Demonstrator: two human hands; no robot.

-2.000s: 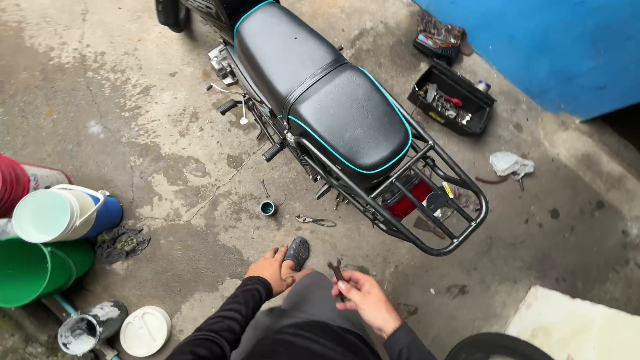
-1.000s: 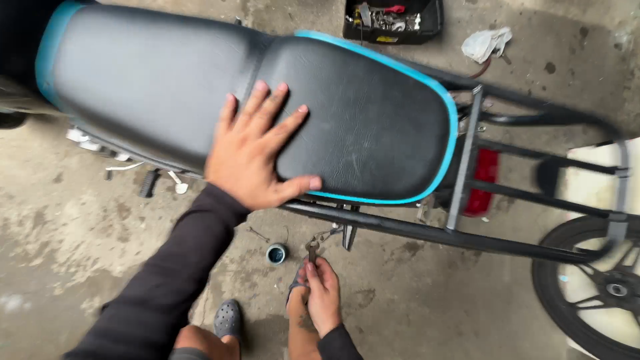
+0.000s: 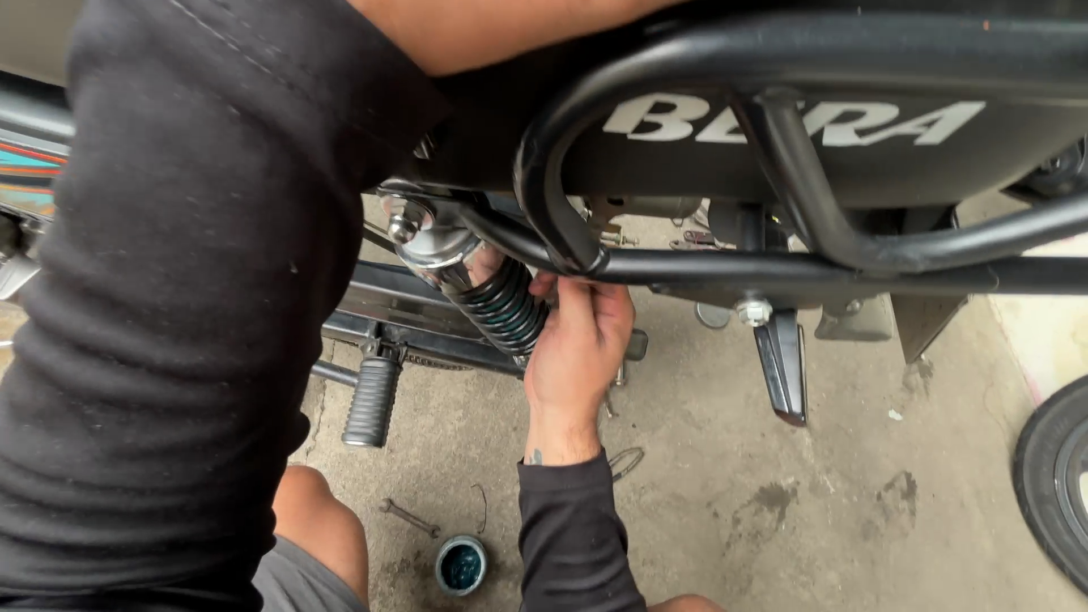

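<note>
My right hand [image 3: 578, 348] reaches up under the motorcycle's black tubular rack frame [image 3: 697, 265], just right of the coil-spring shock absorber [image 3: 501, 302]. Its fingertips are hidden behind the tube, so whether it holds anything is not visible. My left forearm crosses the top of the view over the black side panel [image 3: 680, 174]; the left hand itself is out of sight. A chrome cap nut [image 3: 403, 228] tops the shock. To the left of my right hand, a rubber-covered footpeg [image 3: 371, 399] hangs below the swingarm.
On the concrete floor lie a wrench [image 3: 410, 517], a thin bent wire [image 3: 483, 508] and a small round container of dark blue-green grease [image 3: 461, 565]. A turn signal [image 3: 784, 365] juts down from the frame. A loose wheel [image 3: 1058, 484] is at the right edge.
The view has come much closer to the motorcycle's side. My left hand, on the seat a second ago, has gone out of view. My right hand, which held a wrench, is now up beside the shock.
</note>
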